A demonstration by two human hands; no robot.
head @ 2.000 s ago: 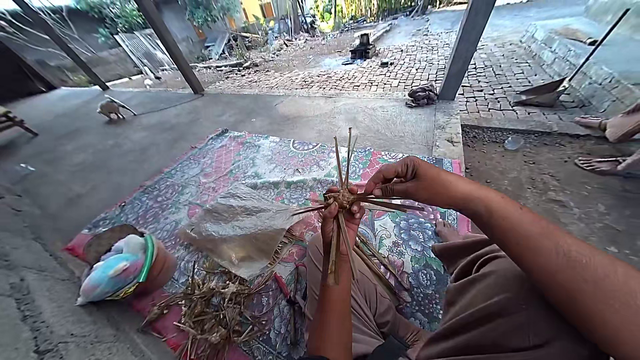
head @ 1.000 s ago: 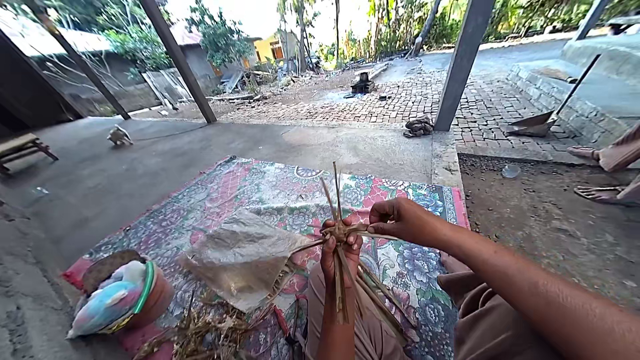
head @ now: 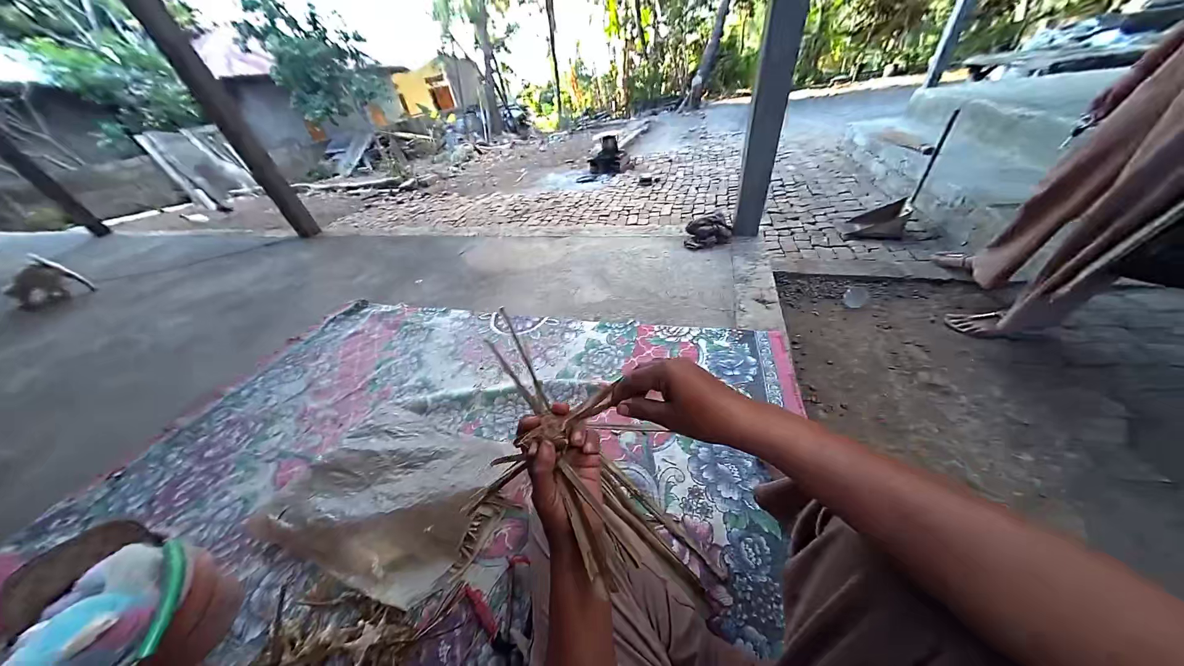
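My left hand [head: 562, 455] is closed around the knotted middle of a bundle of dry brown plant strips [head: 553, 427], whose ends stick out upward, sideways and down over the wrist. My right hand [head: 668, 398], just right of it, pinches one strip of the bundle between thumb and fingers. More long dry strips [head: 661, 527] lie across my lap beneath the hands. To the left, a translucent plastic sack [head: 388, 504] lies on the floral mat [head: 370, 356]. Below the sack is a heap of dry plant scraps [head: 347, 638], with a red-handled tool [head: 481, 609] beside it.
A round container [head: 208, 606] with a green rim and colourful cloth or plastic stands at lower left. Another person's bare feet [head: 980, 322] are at the right, near a long-handled dustpan [head: 883, 220]. A post [head: 768, 120] rises beyond the mat, with a dark bundle [head: 708, 231] at its base.
The strips in my left hand have shifted, with several now hanging down over the wrist. My right hand stays beside them, pinching a strip. The other person's legs show more fully at the right.
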